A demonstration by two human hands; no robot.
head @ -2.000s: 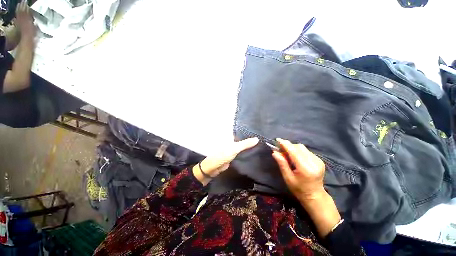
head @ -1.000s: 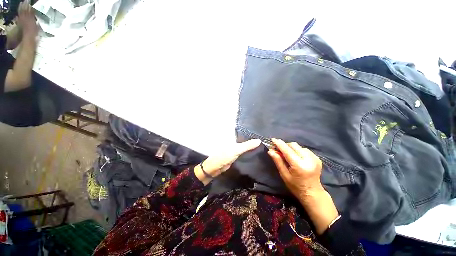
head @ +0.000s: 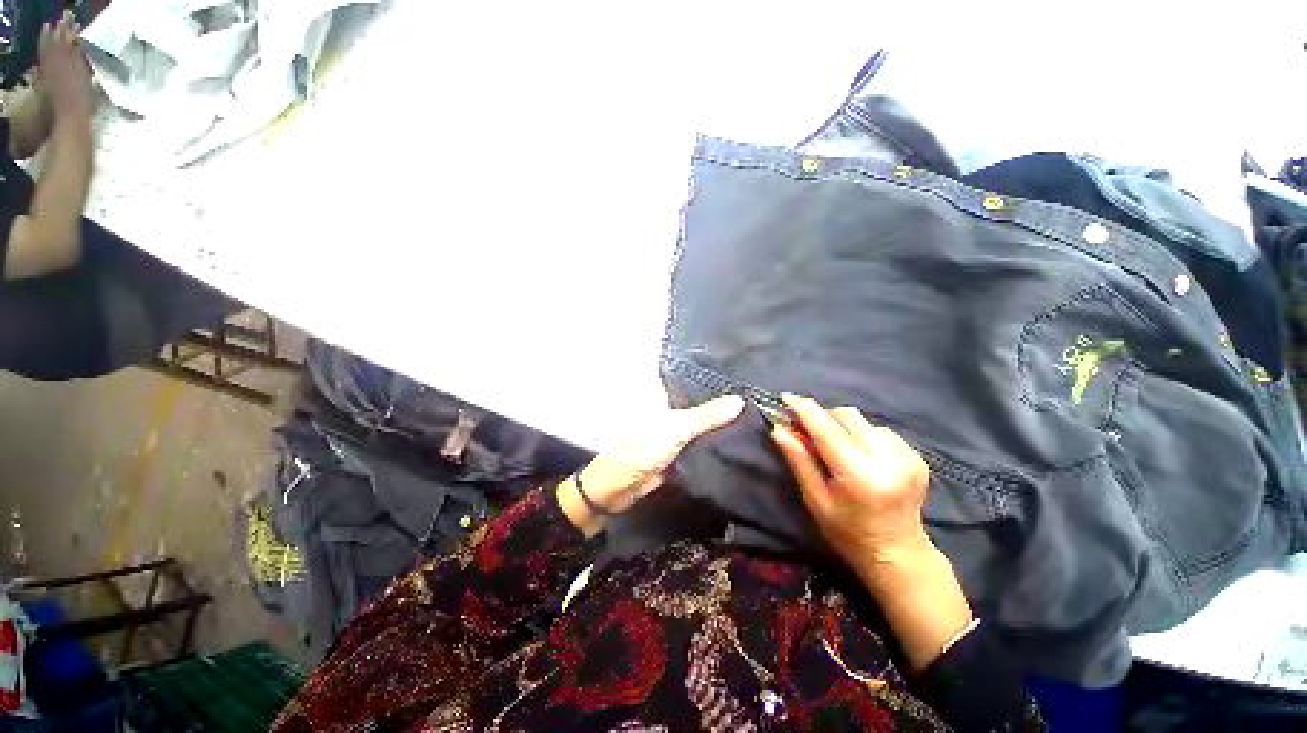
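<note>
A dark grey denim jacket (head: pixel 860 287) lies on the white table, its button placket (head: pixel 996 204) along the far side and its hem towards the left. Yellow-green embroidery (head: pixel 1092 370) shows on its chest pocket. My left hand (head: pixel 645 461) holds the jacket's near edge by the side seam, thumb on top. My right hand (head: pixel 864 484) is closed on thread snips, mostly hidden in the fingers. The small metal blades (head: pixel 774 413) lie at the seam, just right of my left thumb tip. A thread end is too fine to make out.
Pale grey-green garments (head: pixel 215 72) lie at the far left of the white table (head: pixel 473 215), beside another person's arms (head: pixel 58 172). Dark garments (head: pixel 373 487) are piled below the table edge. More dark garments lie at the right. A metal frame and green crate (head: pixel 215 687) stand lower left.
The snips' blades have moved slightly and now show less between my fingers. The jacket appears shifted slightly left in view. Both hands keep nearly the same place.
</note>
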